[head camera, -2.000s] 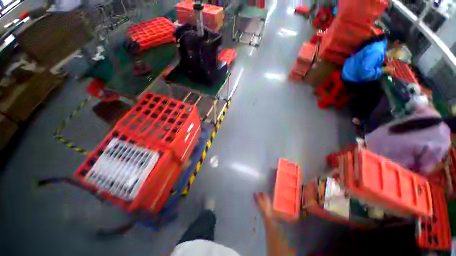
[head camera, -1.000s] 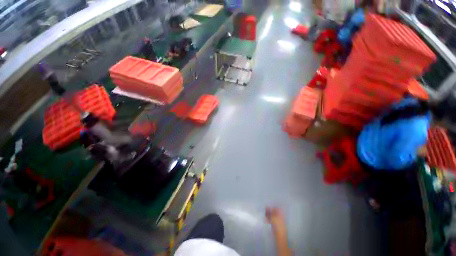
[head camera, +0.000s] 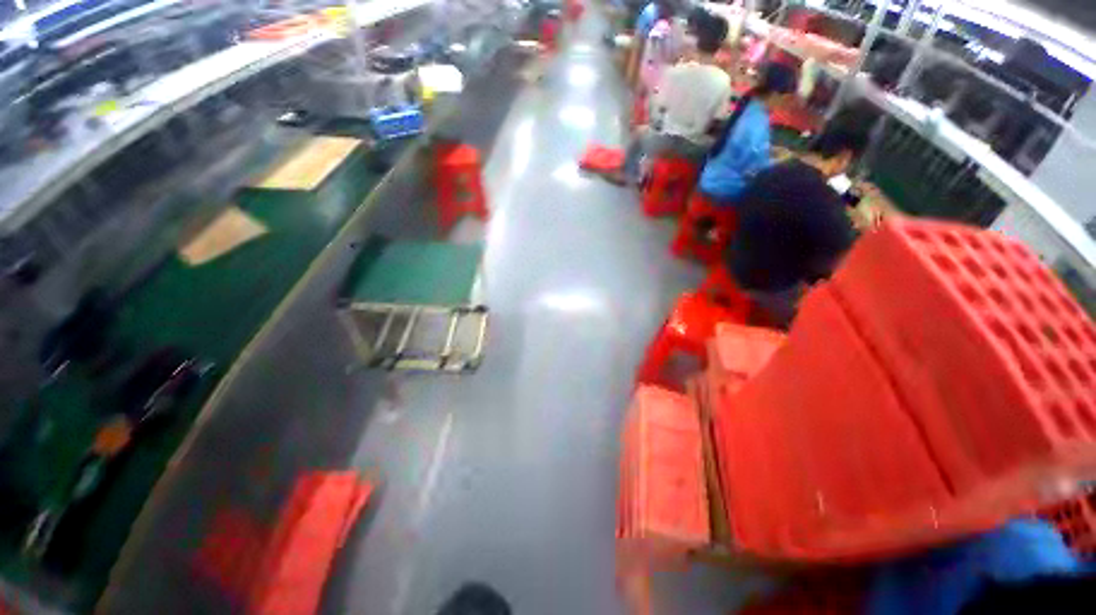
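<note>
A tall stack of red trays (head camera: 841, 408) leans into the right of the view, with square pockets on its upper trays. A lower stack of red trays (head camera: 665, 463) stands beside it on the aisle side. Neither touches a hand that I can make out. My left hand is not in view. A skin-toned blur at the bottom edge, by the lower stack, may be my right hand; its fingers cannot be made out.
A grey aisle (head camera: 541, 396) runs ahead. A green-topped trolley (head camera: 415, 274) stands on its left beside a long green bench (head camera: 180, 300). More red trays (head camera: 315, 541) are at lower left. Red stools (head camera: 668, 186) and seated people (head camera: 736, 150) line the right.
The view has moved forward along the aisle. The trolley and the tall red stack are nearer. The clearly visible right hand has dropped to the bottom edge or out of view.
</note>
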